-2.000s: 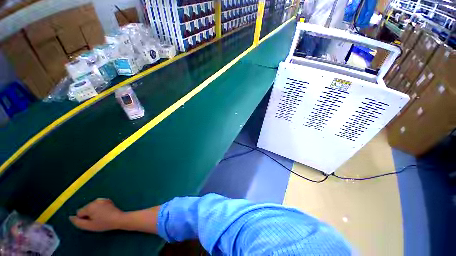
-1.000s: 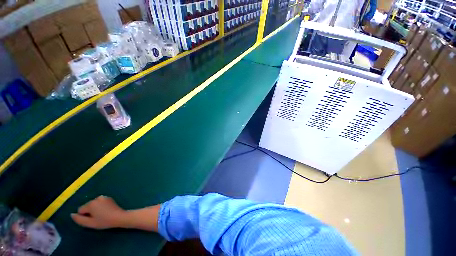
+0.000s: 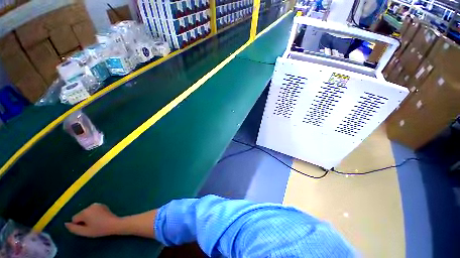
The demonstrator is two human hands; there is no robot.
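Observation:
My right hand [image 3: 95, 220] rests on the green surface at lower left, fingers curled in a loose fist, with nothing visible in it. Its blue sleeve comes in from the bottom. My left hand is not in view. One clear pack [image 3: 84, 132] with pinkish-white contents and a small dark patch lies on the dark green belt, beyond my hand and apart from it. More clear plastic with pink-white contents [image 3: 27, 246] is cut off at the lower left corner, left of my hand.
Loose bagged packs [image 3: 117, 58] are heaped beyond the belt's yellow edge. Cartons [image 3: 56, 43] stand behind. A white vented cabinet [image 3: 323, 103] stands right of the conveyor, with cables on the floor. Stacked cartons [image 3: 426, 101] are at far right. A partly hidden person is behind the cabinet.
The single pack has moved along the belt to the left and nearer. My right hand stays in about the same place. The view has shifted slightly.

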